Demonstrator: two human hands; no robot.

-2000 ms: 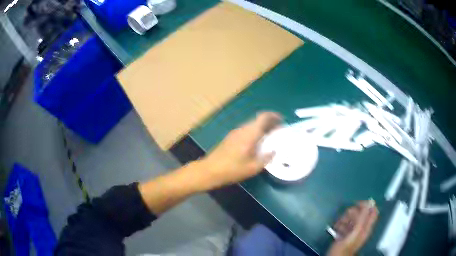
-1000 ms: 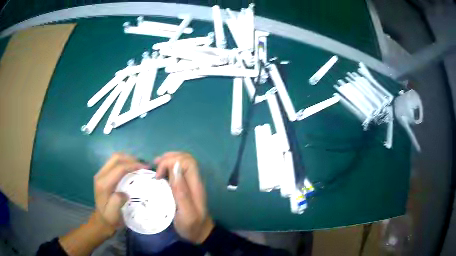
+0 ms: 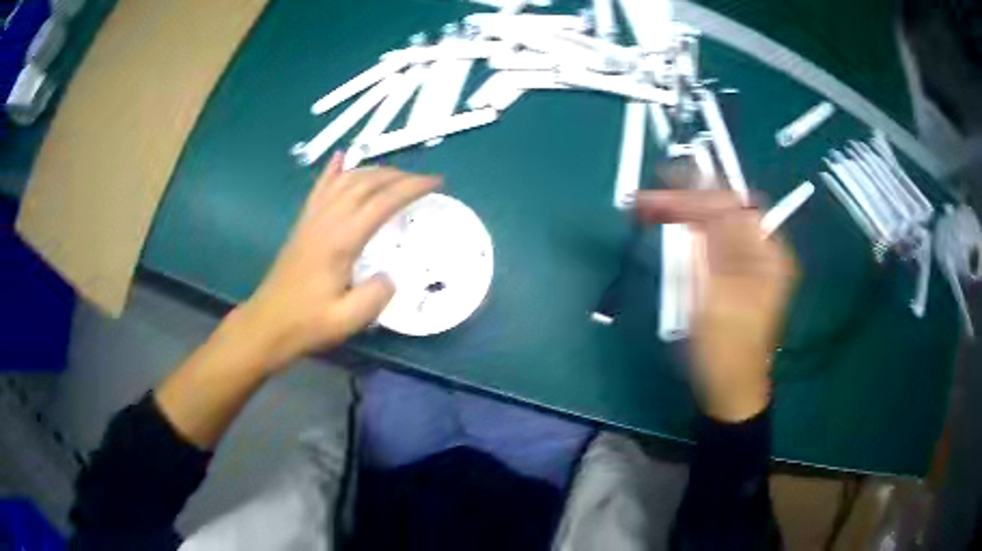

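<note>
A round white housing with small holes lies flat near the bench's front edge. My left hand holds its left rim, thumb on the face and fingers along the far side. My right hand is blurred, over the cabled antennas right of the housing; whether it grips one cannot be told. A black lead with a pale end lies between the housing and my right hand. White antennas lie in a loose pile beyond the housing.
A cardboard sheet lies at left, with white housings past it. Slim white antennas are bundled at far right. A short white stick lies apart. A pale rail edges the bench.
The housing was held by both hands near the front edge; now only my left hand has it. My right hand has moved right, to the cabled antennas. The view has also shifted.
</note>
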